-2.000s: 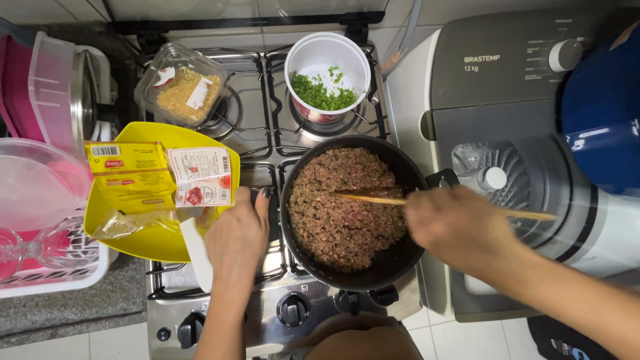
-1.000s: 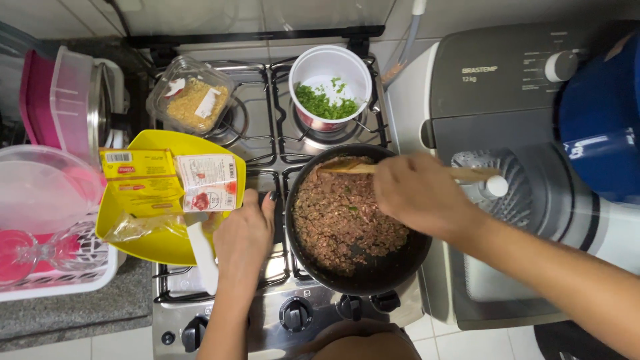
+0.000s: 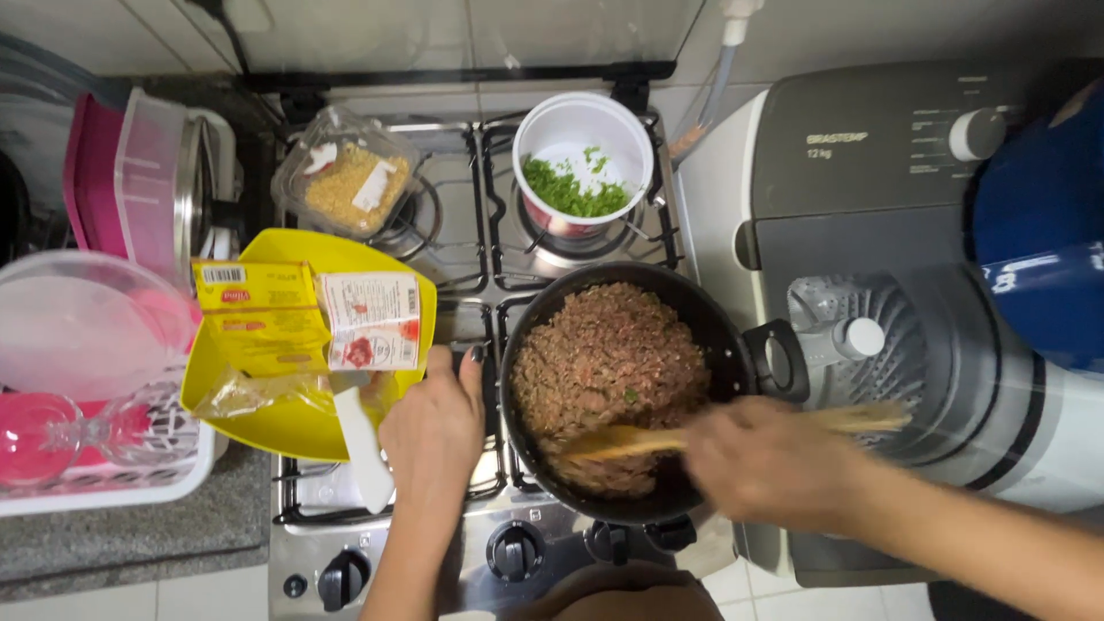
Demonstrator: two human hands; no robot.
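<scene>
A black pan [image 3: 720, 341] full of browned ground meat [image 3: 612, 362] sits on the front right of the gas stove. My right hand [image 3: 768, 461], somewhat blurred, is closed around a wooden spoon [image 3: 634, 442] whose end lies in the lower part of the meat. At the pan's left side my left hand [image 3: 435, 423] is closed on its dark handle, mostly hidden by the fingers. Beside that hand is a yellow plastic bowl [image 3: 297, 435] with opened food packets [image 3: 259, 319] and a white-handled knife [image 3: 362, 448].
Behind the pan stands a white tub [image 3: 582, 129] with chopped green herbs. A clear container [image 3: 345, 177] of yellowish crumbs is at the back left burner. Left is a white dish rack [image 3: 185, 483] with plastic ware; right, a washing machine [image 3: 854, 190] and a blue container [image 3: 1044, 233].
My right hand and the wooden spoon have moved from the pan's upper part toward its lower part. The meat has shifted in the pan. My left hand has stayed beside the pan.
</scene>
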